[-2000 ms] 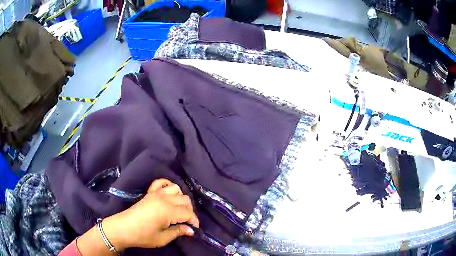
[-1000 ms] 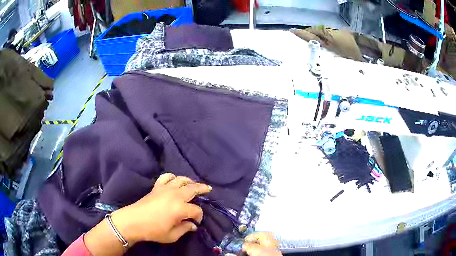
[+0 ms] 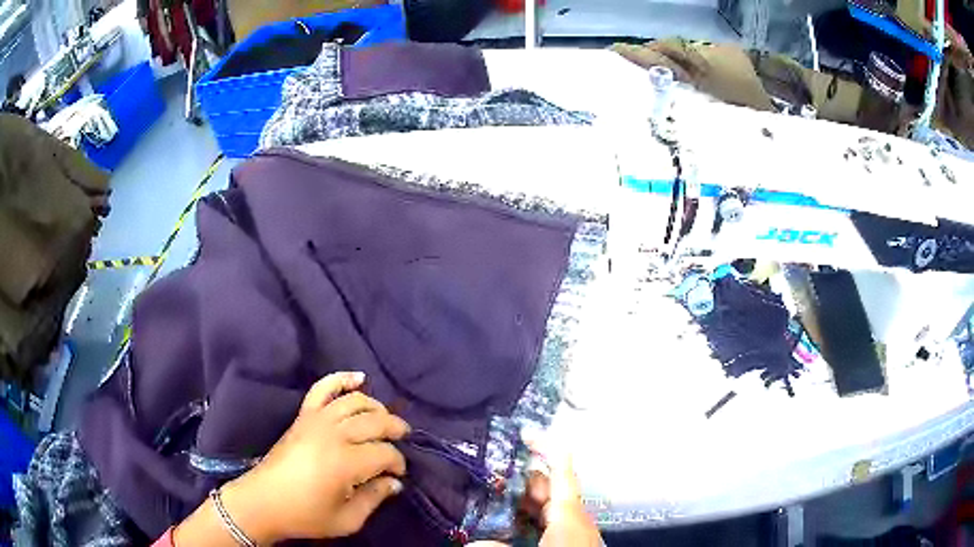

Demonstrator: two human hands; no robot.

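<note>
The coat lies with its dark purple inner side up on the white table, with a plaid edge along its right side and plaid cloth at the lower left. My left hand pinches the purple cloth beside a narrow dark opening with purple edges. My right hand, partly cut off by the bottom edge and overexposed, has its fingers on the plaid corner at the lower end of that opening. The rounded pocket outline shows on the purple panel above my hands.
A white JACK sewing machine stands at the right. Short dark strips lie beside its needle area, next to a flat black rectangle. A folded plaid piece lies at the far edge. Blue bins and brown garments stand beyond.
My right hand has come in from the bottom edge and moved up onto the plaid corner. My left hand has shifted slightly along the opening. The view has turned to the right.
</note>
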